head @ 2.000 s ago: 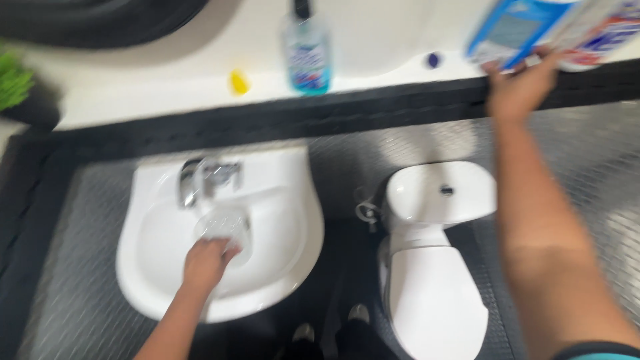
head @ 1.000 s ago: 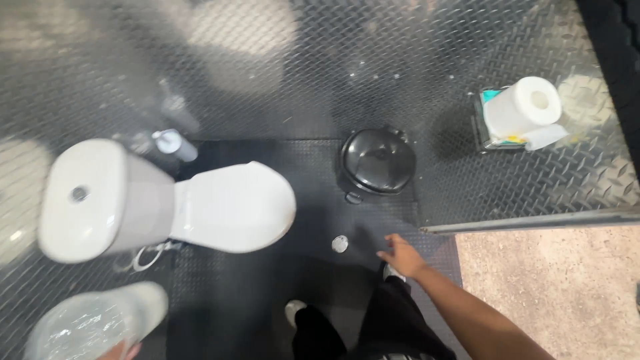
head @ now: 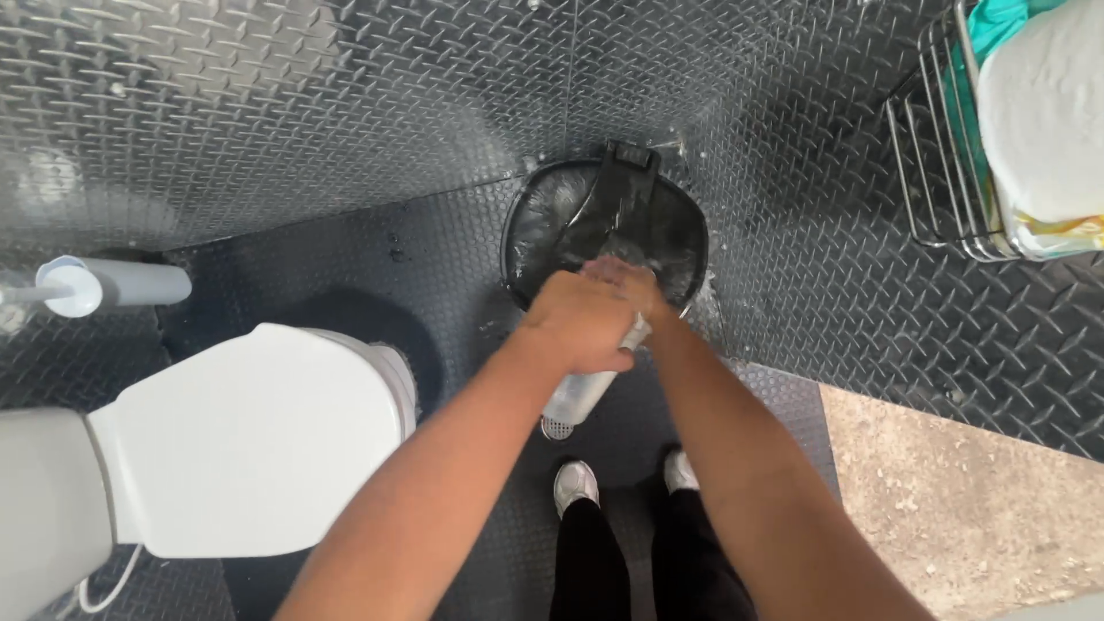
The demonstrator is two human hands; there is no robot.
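Note:
My left hand (head: 578, 323) is closed around a translucent plastic item (head: 582, 395), perhaps a cup or container, whose pale rounded end hangs below the palm. Close against it, my right hand (head: 636, 289) grips the same item from the other side; its fingers are blurred and partly covered. Both hands are above the front part of a black lidded waste bin (head: 543, 216). Something clear shows faintly beyond the fingertips, too blurred to name. The bin's lid looks down.
To the left are a white toilet (head: 259, 448) with its lid down and a toilet brush holder (head: 142, 282). A wire basket (head: 918, 164) with a white roll hangs on the right wall. A floor drain (head: 556, 429) lies near the white shoes (head: 575, 485).
The view has swung from the sink past the toilet to the bin. My right hand, empty one second ago, has joined the left at the clear plastic item over the bin.

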